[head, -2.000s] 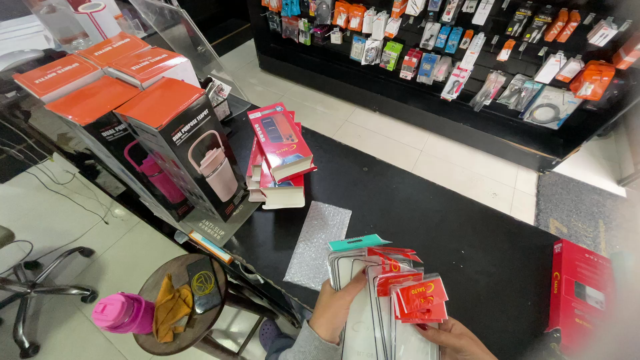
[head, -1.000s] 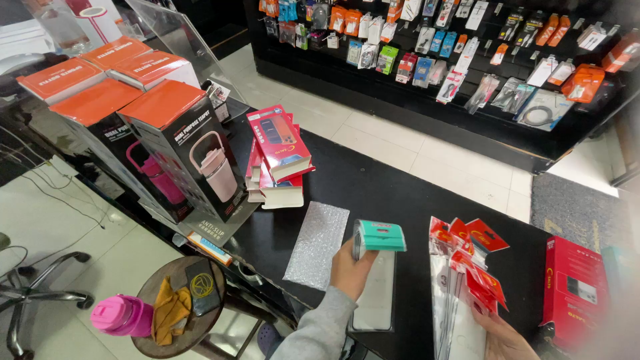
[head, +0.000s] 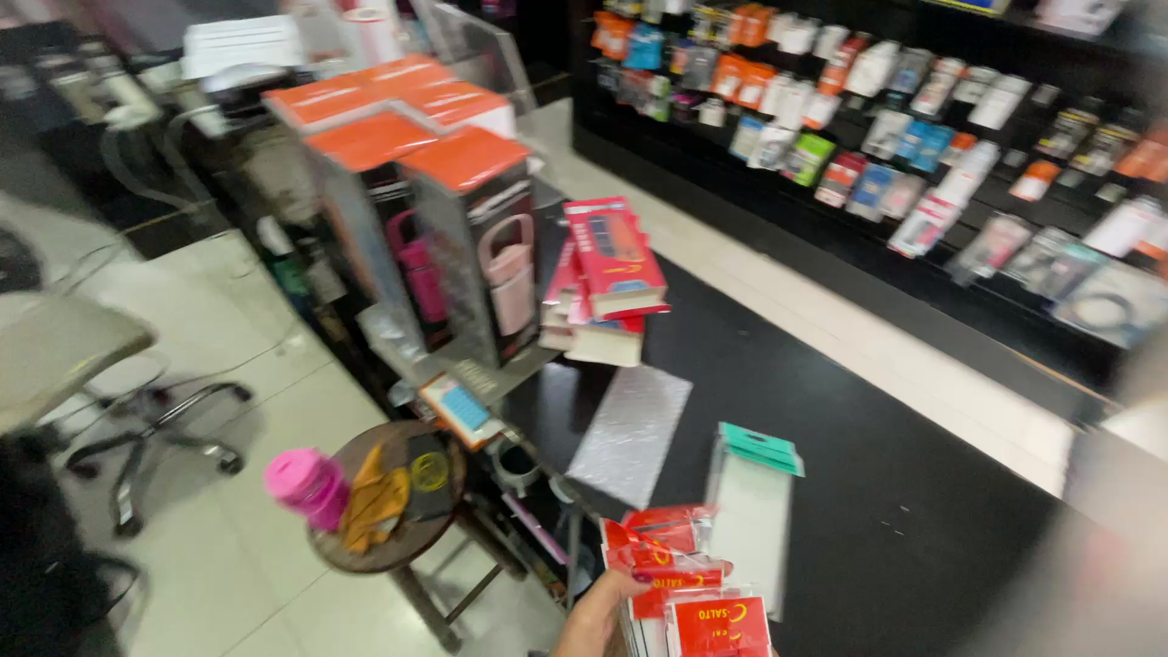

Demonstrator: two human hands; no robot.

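Observation:
My left hand (head: 598, 611), at the bottom centre, grips a stack of clear plastic packets with red Salto header cards (head: 680, 584). Only a sliver of skin shows at the stack's right edge, so my right hand cannot be made out. Just beyond the stack, packets with green header cards (head: 753, 511) lie on the black counter. To their left is a flat bubble-wrap sleeve (head: 631, 436). Farther back, red and pink boxes (head: 613, 260) are piled beside the tall tumbler boxes.
Orange-topped tumbler boxes (head: 465, 246) stand on the counter's left end. A round wooden stool (head: 328, 543) holds a pink bottle (head: 310, 488) and a yellow cloth (head: 376, 497). An office chair (head: 151, 438) is at left. Racks of packaged accessories (head: 876, 137) line the back right.
The green-topped packets, held by my left hand a second ago, now lie released on the counter. My left hand has taken hold of the red-topped stack. The view has swung right-to-left.

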